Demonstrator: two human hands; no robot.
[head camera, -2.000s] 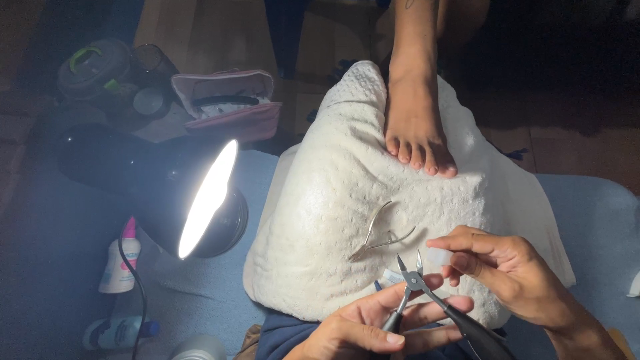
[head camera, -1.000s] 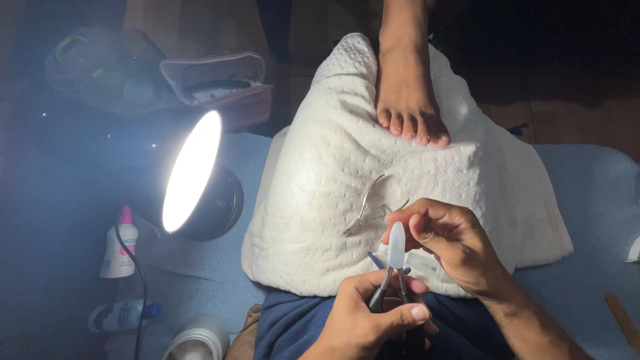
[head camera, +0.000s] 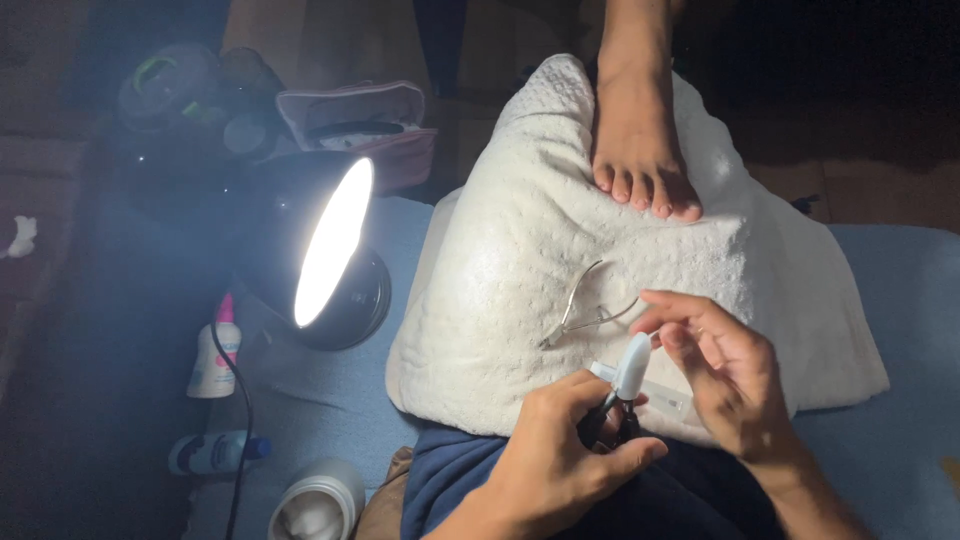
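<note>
My left hand (head camera: 559, 442) grips a pair of black-handled nail nippers (head camera: 616, 420) near the bottom centre, their jaws pointing up. A whitish cover (head camera: 634, 366) sits over the jaws. Beside its tip, my right hand (head camera: 724, 367) has its fingers parted, with nothing seen held in them. Under my hands lies a white towel (head camera: 510, 300), and on it rest metal cuticle nippers (head camera: 570, 322) with spread handles. A clear plastic sleeve (head camera: 667, 401) lies partly behind my right hand. Another person's bare foot (head camera: 641, 142) rests on the towel's upper part.
A lit lamp (head camera: 334, 244) stands left of the towel. Further left are a pink-capped bottle (head camera: 216, 360), a blue-capped bottle (head camera: 217, 453) and a black cord (head camera: 246, 420). An open white jar (head camera: 319, 502) stands at the bottom; a pink case (head camera: 405, 157) lies behind the lamp.
The black-handled nippers' bare jaws, seen two seconds ago, are now inside the whitish cover. My right fingers, on the cover one second ago, have parted from it.
</note>
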